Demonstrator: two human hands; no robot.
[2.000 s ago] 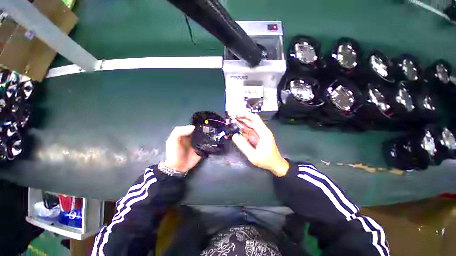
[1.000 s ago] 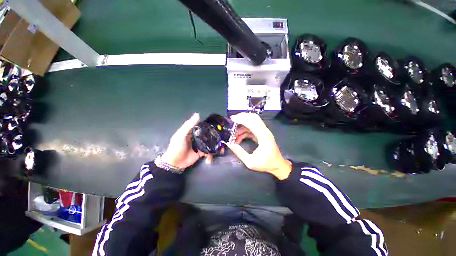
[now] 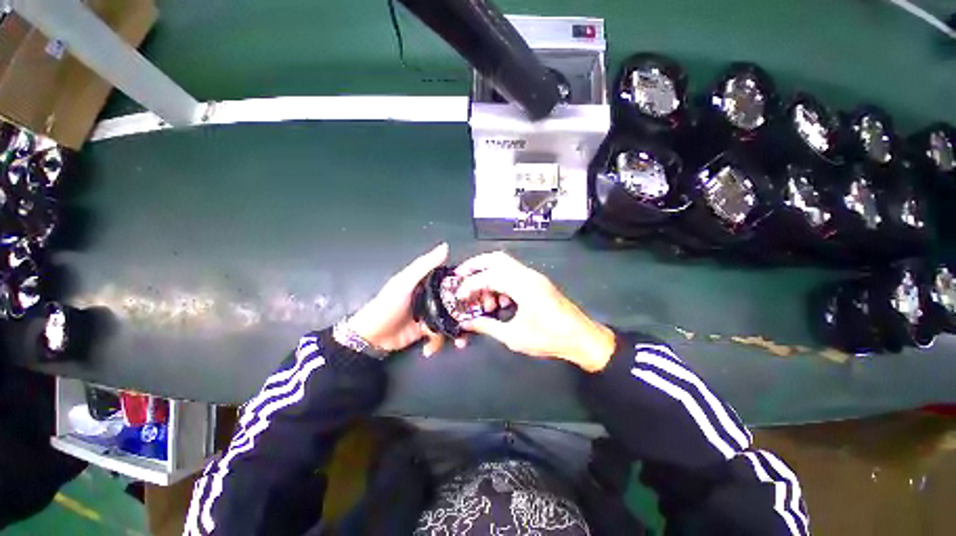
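A round black lamp head (image 3: 430, 302) with a silver-white centre part (image 3: 453, 297) is held above the dark green bench mat, just below the screw feeder. My left hand (image 3: 396, 307) grips the black unit around its left side. My right hand (image 3: 516, 307) is on its right side, with the fingers pressing on the silver-white part at its face. A small dark piece (image 3: 506, 309) shows under the right fingers; I cannot tell what it is.
The screw feeder (image 3: 531, 157) stands behind my hands, with the black electric screwdriver (image 3: 493, 58) slanting over it. Rows of black units (image 3: 731, 196) stand at right. Clustered units (image 3: 23, 225) and a single one (image 3: 57, 329) lie at left. A white drawer (image 3: 126, 429) sits below the bench edge.
The silver-white part has moved onto the black unit's face, and the unit has turned to face right. My right hand has closed in over it. A single unit has appeared at far left.
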